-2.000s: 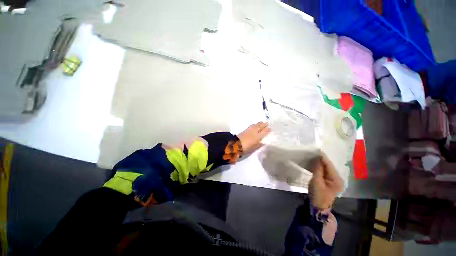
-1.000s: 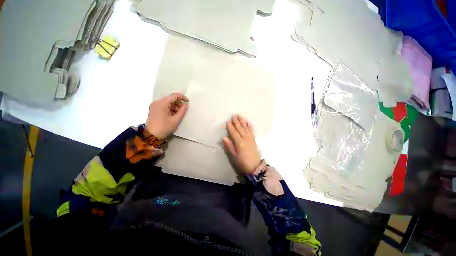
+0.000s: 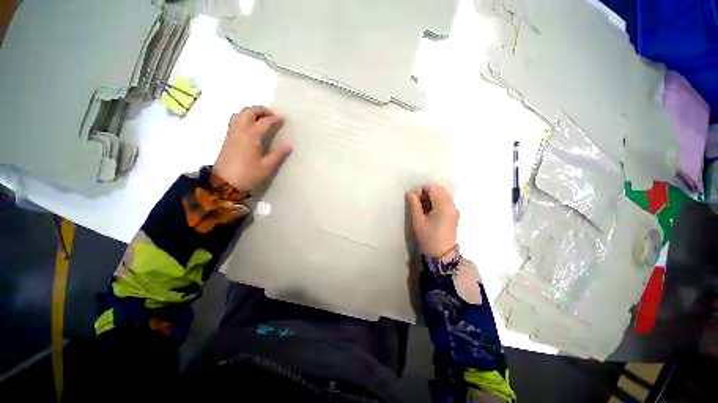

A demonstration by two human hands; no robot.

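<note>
A pale grey cut panel (image 3: 338, 181) lies flat on the table in front of me, with faint lines across its top and a short dark line lower down. My left hand (image 3: 250, 149) is at the panel's upper left edge, thumb and curled fingers apart. My right hand (image 3: 435, 220) rests at its right edge with fingers curled. Whether the right fingertips pinch the edge is hidden. A small white spot shows on the panel's left side.
Notched panel stacks (image 3: 63, 86) lie left, beside a yellow tag with black wire (image 3: 180, 96). More grey panels (image 3: 346, 39) lie beyond. To the right are a pen (image 3: 516, 175), a clear plastic bag (image 3: 573, 212), a tape roll (image 3: 649, 241) and a pink bundle (image 3: 686, 126).
My right hand has moved right to the panel's right edge, and my left hand slightly up. The panel's lower part now reaches nearer my body. The bag area shifts right with the view.
</note>
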